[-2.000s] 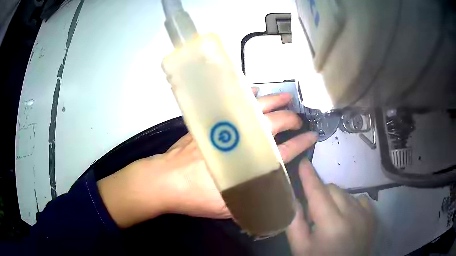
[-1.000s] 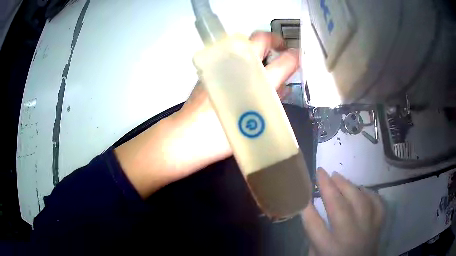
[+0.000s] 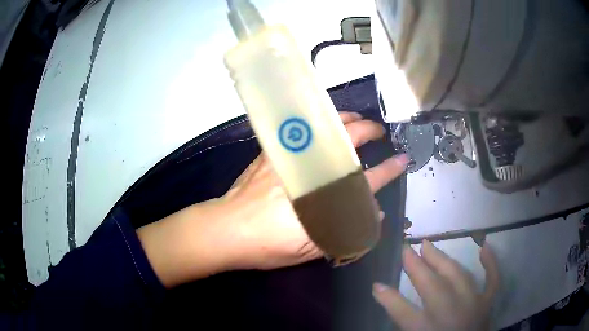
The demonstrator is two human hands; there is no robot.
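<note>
A dark denim panel [image 3: 213,169] lies on the white table and reaches up beside the machine head, with a pale thread line near its upper edge. My left hand [image 3: 252,226] lies flat on it, fingers spread toward the needle area; the lamp hides part of the hand. My right hand [image 3: 445,288] is at the lower right by the panel's right edge, fingers apart. The white sewing machine head [image 3: 445,58] fills the upper right. The needle and presser foot cannot be made out.
A cream lamp with a brown tip [image 3: 303,129] hangs in front of my left hand. Round metal pieces [image 3: 445,147] and a bent metal guard [image 3: 481,155] are right of the needle area. The white table [image 3: 148,71] has dark lines across it.
My left hand reached up past the panel, then came back down onto it. The panel now extends farther up beside the head. My right hand's fingers have spread. The lamp appears shifted left and up.
</note>
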